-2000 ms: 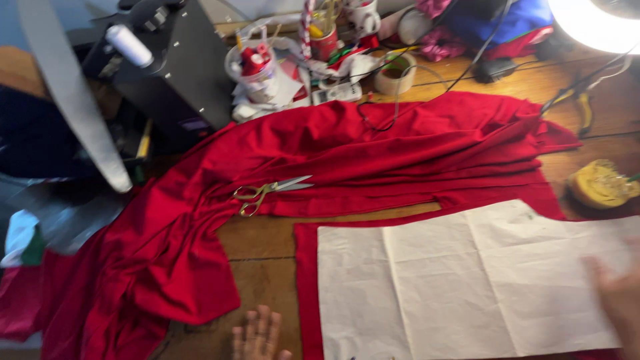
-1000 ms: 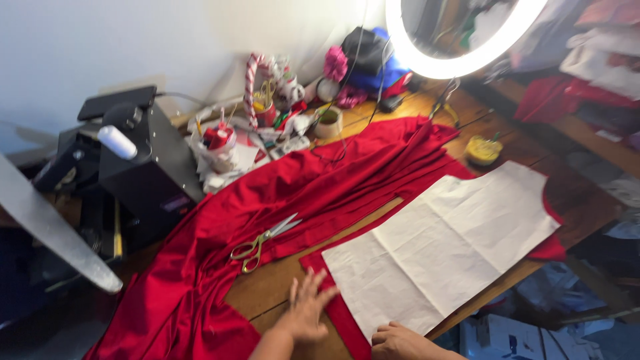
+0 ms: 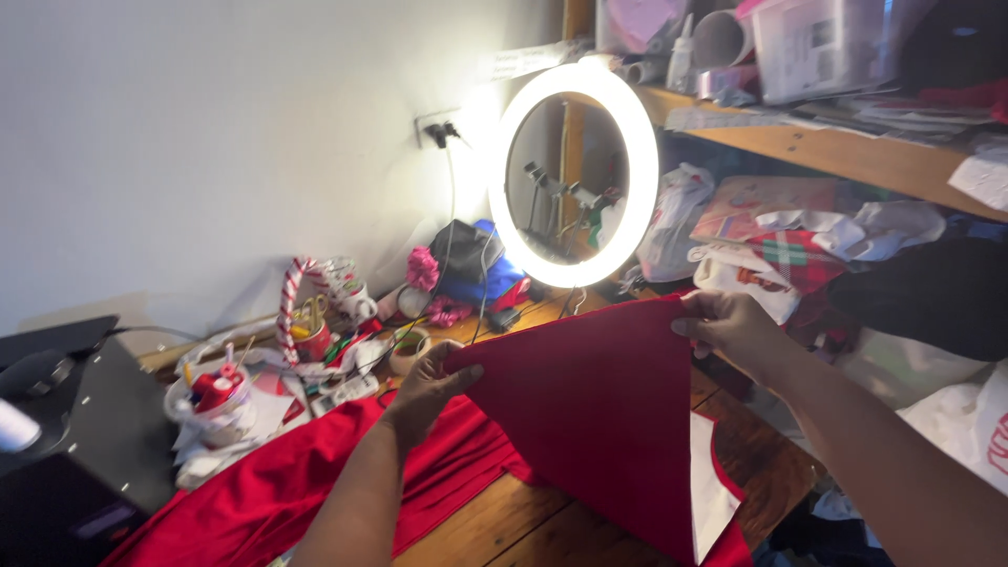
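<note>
My left hand (image 3: 429,386) pinches one corner of a red fabric piece (image 3: 591,402), and my right hand (image 3: 720,327) grips another corner, with the upper edge stretched between them. The piece hangs above the wooden table (image 3: 512,528). Behind its right side, part of the white pattern sheet (image 3: 706,472) shows, bordered by red fabric. A larger length of red fabric (image 3: 291,465) lies in folds below and beside my left forearm. The scissors are out of view.
A lit ring light (image 3: 650,173) stands behind the fabric. At the left are a black machine (image 3: 118,417) and a tub of red spools (image 3: 216,402). A tape roll (image 3: 408,350) sits near my left hand. A wooden shelf (image 3: 835,157) crosses the upper right.
Both hands have risen from the table area and now hold up red fabric by its corners; one second ago they were low, by the white sheet. The view has tilted up.
</note>
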